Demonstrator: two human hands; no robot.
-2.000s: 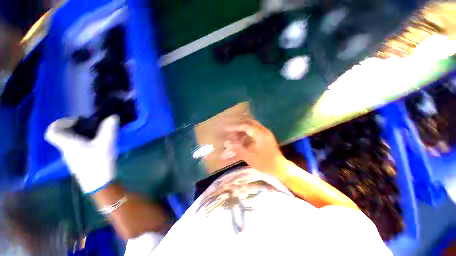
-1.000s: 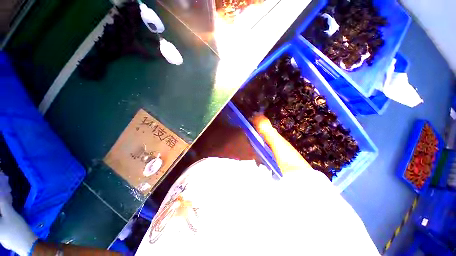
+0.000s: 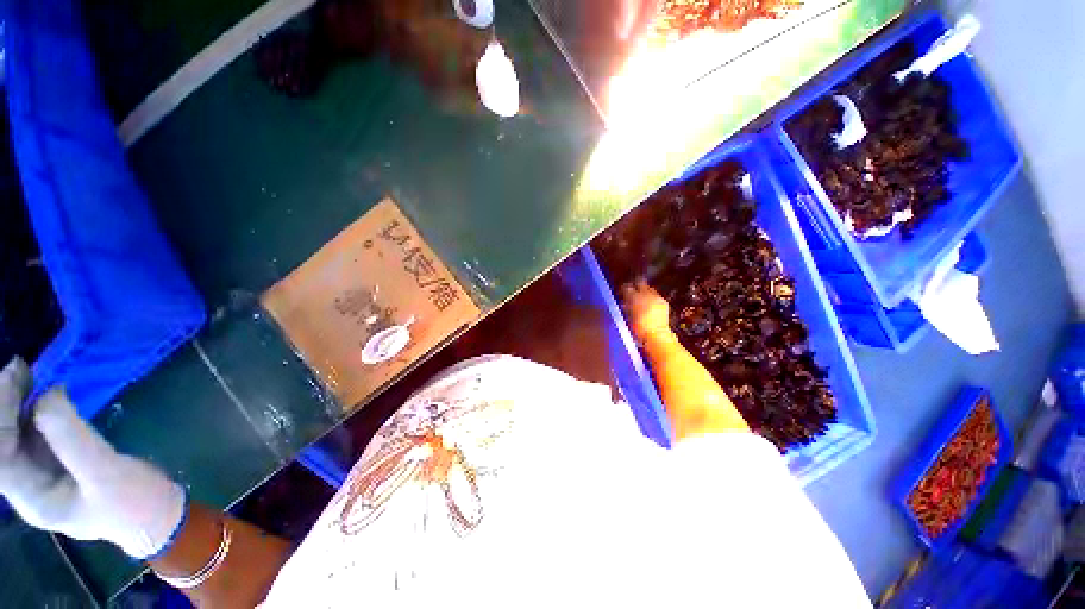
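Observation:
My left hand (image 3: 89,482), in a white knit glove, is at the left edge above the green table, with its fingers apart and nothing seen in it. My bare right hand (image 3: 648,312) reaches into the blue tote of shiny dark pieces (image 3: 744,327) below the table edge. Its fingertips are blurred among the pieces, so I cannot tell whether they grip any. The tan cardboard pad (image 3: 315,297) with handwriting lies at the table's front edge. A white oval glue spot (image 3: 386,344) is on it.
A blue bin (image 3: 113,250) stands on the table at left. White bulb-shaped bottles (image 3: 497,81) lie at the back. Another blue tote of dark pieces (image 3: 880,155) is at upper right. A small tote of reddish pieces (image 3: 958,468) is on the floor.
My right hand has left the cardboard pad and gone into the tote of dark pieces. My left hand has come away from the blue bin on the table. The view has turned to the right.

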